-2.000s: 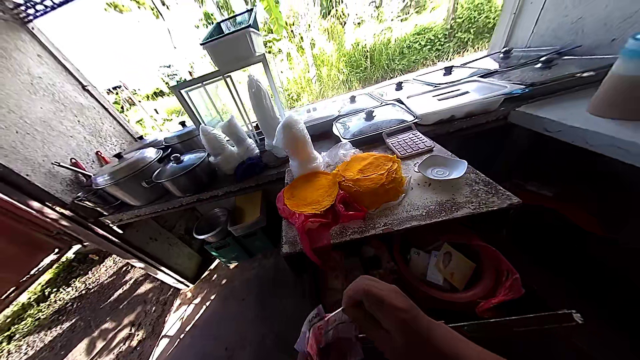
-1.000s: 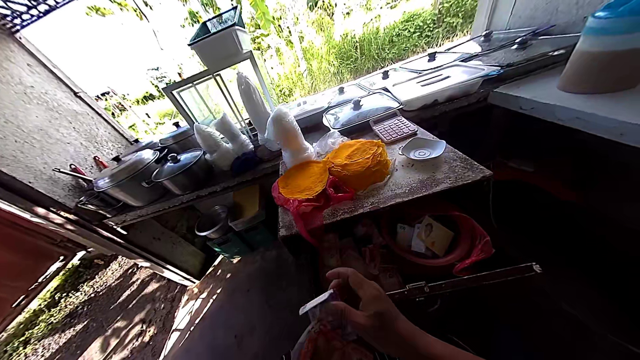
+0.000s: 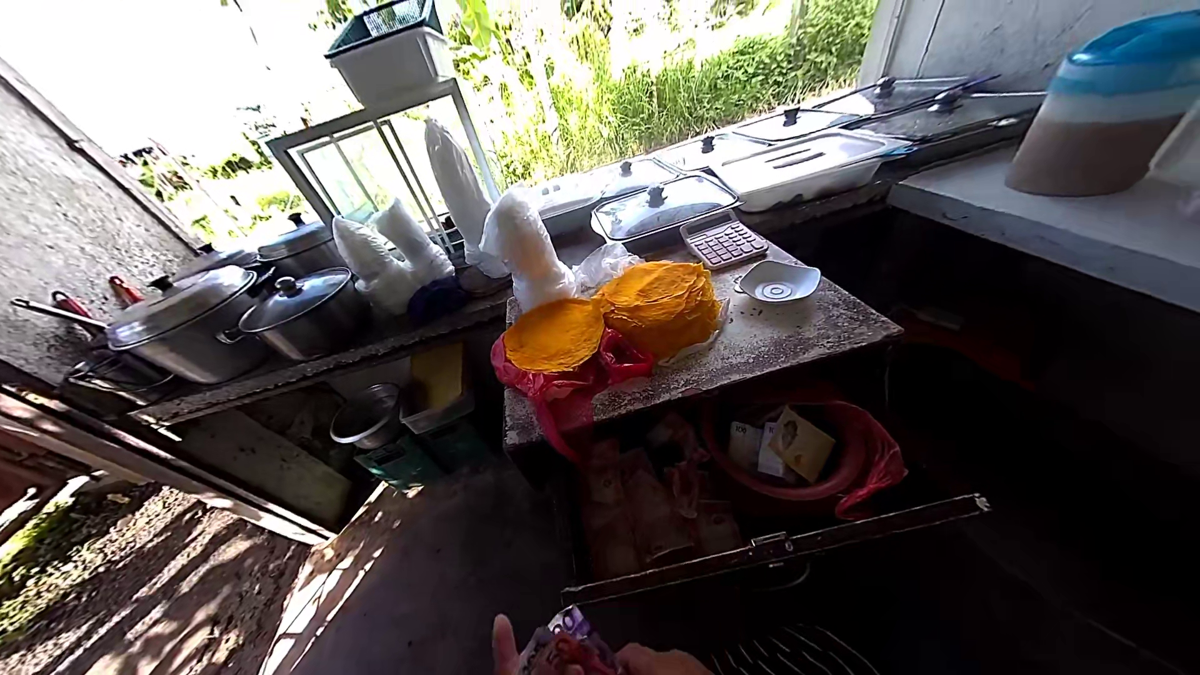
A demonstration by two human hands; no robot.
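At the bottom edge my left hand (image 3: 505, 645) shows a raised finger beside some banknotes (image 3: 570, 647). My right hand (image 3: 661, 660) is against the notes from the other side, mostly cut off by the frame. Beyond them stands a pulled-out drawer (image 3: 750, 558) with paper notes (image 3: 647, 506) lying inside and a red basin (image 3: 848, 450) holding more notes or cards (image 3: 802, 444). On the table (image 3: 806, 333) above are two stacks of round orange wrappers (image 3: 656, 305), the left one on a red plastic bag (image 3: 562, 394), plus a calculator (image 3: 724, 241) and a small white dish (image 3: 779, 280).
Metal pots (image 3: 192, 323) and filled clear plastic bags (image 3: 525, 248) line the ledge behind. Lidded trays (image 3: 666, 208) run along the window side. A blue-lidded container (image 3: 1102, 117) stands on the right counter. Under the left ledge are a metal bowl (image 3: 367, 415) and bins (image 3: 445, 445).
My right hand, in front of the drawer earlier, is now lower, at the bottom edge. A finger of my left hand has come into view beside the notes.
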